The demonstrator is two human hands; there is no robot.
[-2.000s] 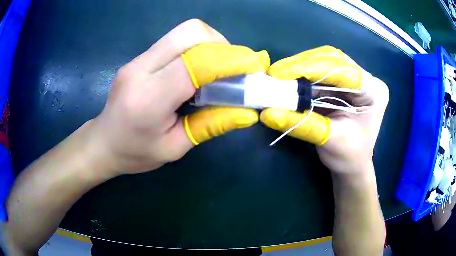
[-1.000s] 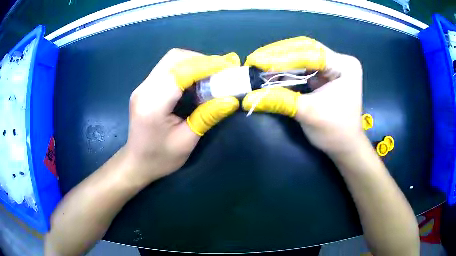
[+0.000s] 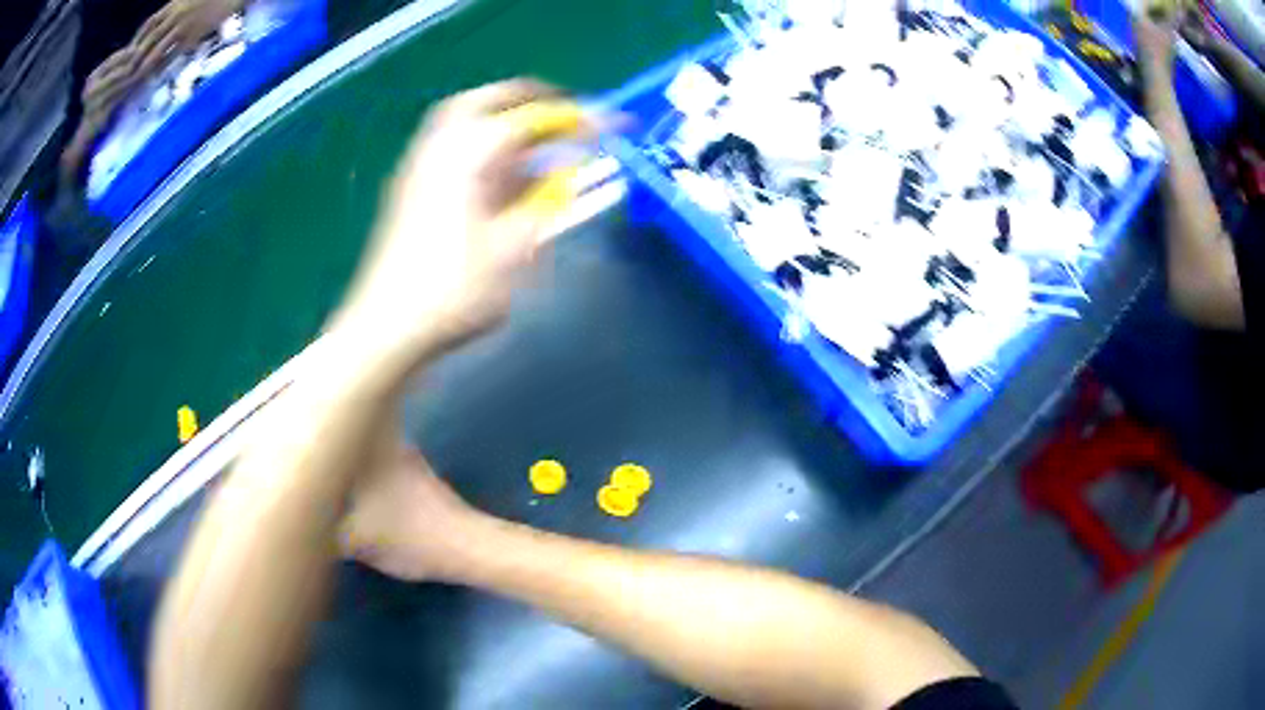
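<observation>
My left hand [image 3: 486, 208], blurred, is raised over the rail by the near corner of the right blue bin [image 3: 777, 326]. Its fingertips wear yellow cots and are bent together. Whether it holds anything is too blurred to tell. My right hand [image 3: 402, 513] is low over the dark mat [image 3: 652, 347], its fingers hidden behind my left forearm. The wired unit with the clear case cannot be made out. The right bin is heaped with black-and-white wired cores [image 3: 902, 180].
Yellow finger cots [image 3: 548, 477] lie on the mat. The green conveyor [image 3: 264, 222] runs beyond the white rail [image 3: 208, 451]. Another blue bin [image 3: 83, 624] is at lower left. A red stool [image 3: 1040, 479] and another person's arm [image 3: 1193, 208] are at right.
The view has swung right, bringing the heaped bin into full view. My hands have parted; the left is now up by the bin corner. The cased unit no longer shows.
</observation>
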